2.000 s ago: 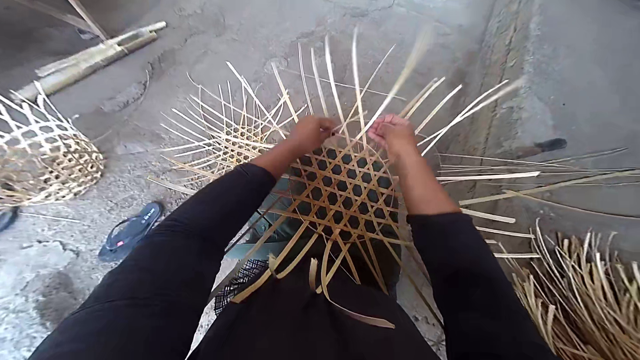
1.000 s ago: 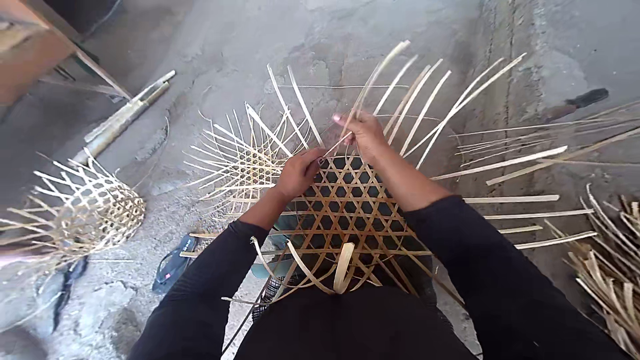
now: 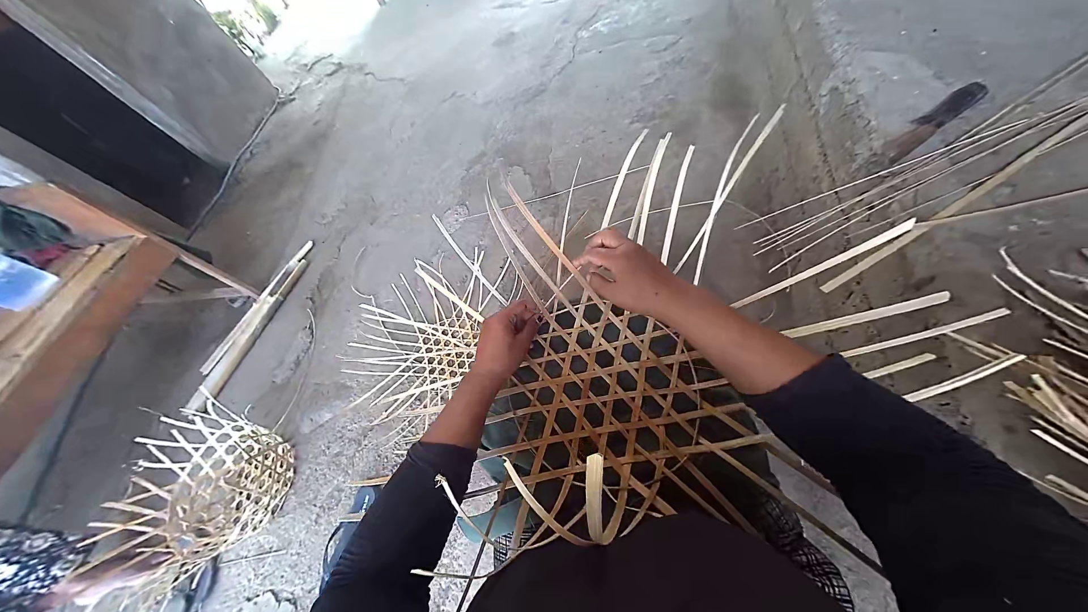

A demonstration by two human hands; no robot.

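Observation:
A panel of open hexagonal weave in split bamboo strips [image 3: 612, 382] lies across my lap, its loose strip ends fanning outward. At its far left edge, my left hand [image 3: 507, 338] has its fingers closed on a strip. To the right, my right hand [image 3: 625, 270] is bent over the far edge with its fingers among the upright strips; whether it pinches one is hard to tell. Several strips curl back toward my body at the near edge. Just beyond my left hand, a second, paler woven piece [image 3: 446, 348] rests on the floor.
A partly woven basket [image 3: 229, 484] is at lower left, near another person's arm [image 3: 110, 582]. Bamboo poles [image 3: 255, 327] and a wooden table [image 3: 93, 289] stand at left. Long strips [image 3: 926, 178] and a knife-like tool [image 3: 939, 115] lie at right, above a strip pile [image 3: 1058, 408].
My right hand has shifted along the far edge and lowered from the strip it held raised a second ago. My left hand stays at the edge's left part. The view has swung left.

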